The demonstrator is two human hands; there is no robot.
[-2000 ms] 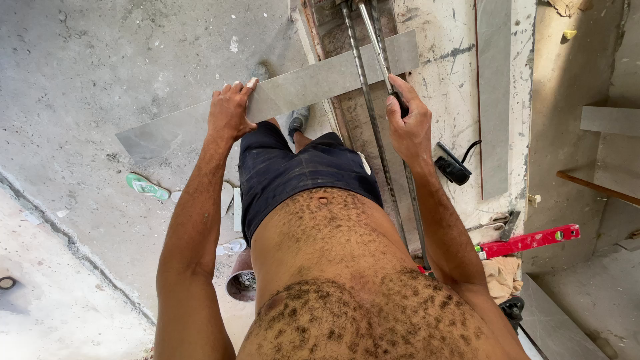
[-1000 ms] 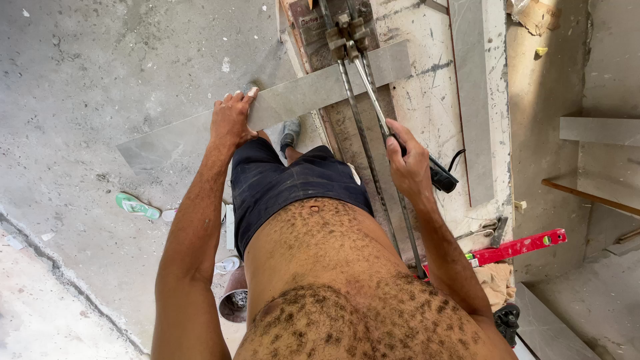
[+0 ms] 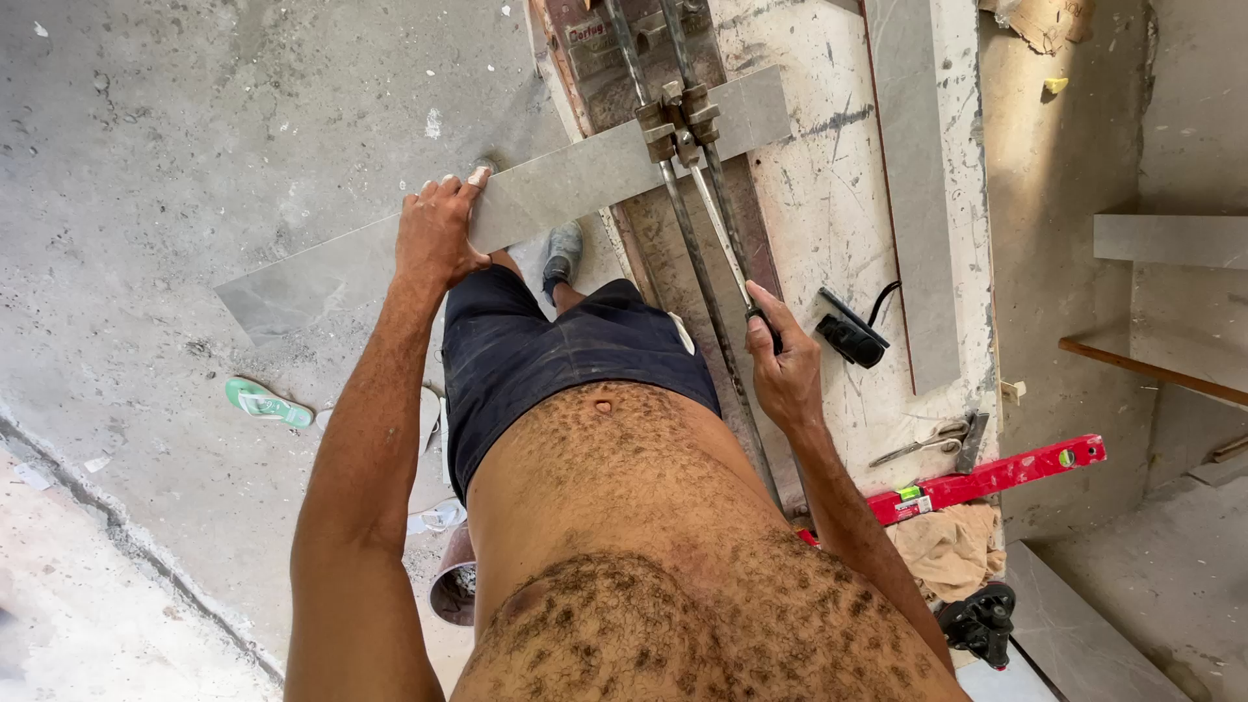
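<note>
A long grey tile strip (image 3: 575, 180) lies at a slant across the bed of a manual rail tile cutter (image 3: 673, 224), its left part reaching out over the floor. My left hand (image 3: 442, 232) grips the strip near its middle, fingers over the far edge and thumb at the near edge. In my right hand (image 3: 783, 356) is the black grip of the cutter's metal lever (image 3: 720, 230). The lever runs up to the sliding carriage (image 3: 680, 122), which sits on the two rails above the tile.
The worn white board (image 3: 799, 214) under the cutter carries another grey strip (image 3: 916, 195), a black device (image 3: 852, 333), scissors (image 3: 921, 446) and a red spirit level (image 3: 1014, 474). A tan cloth (image 3: 946, 548) lies close by. A green flip-flop (image 3: 269, 402) and a bucket (image 3: 454, 585) are on the floor.
The carriage, out of view at first, came into sight at the top and has slid along the rails toward me onto the tile. My right hand still holds the lever; my left hand stays on the tile.
</note>
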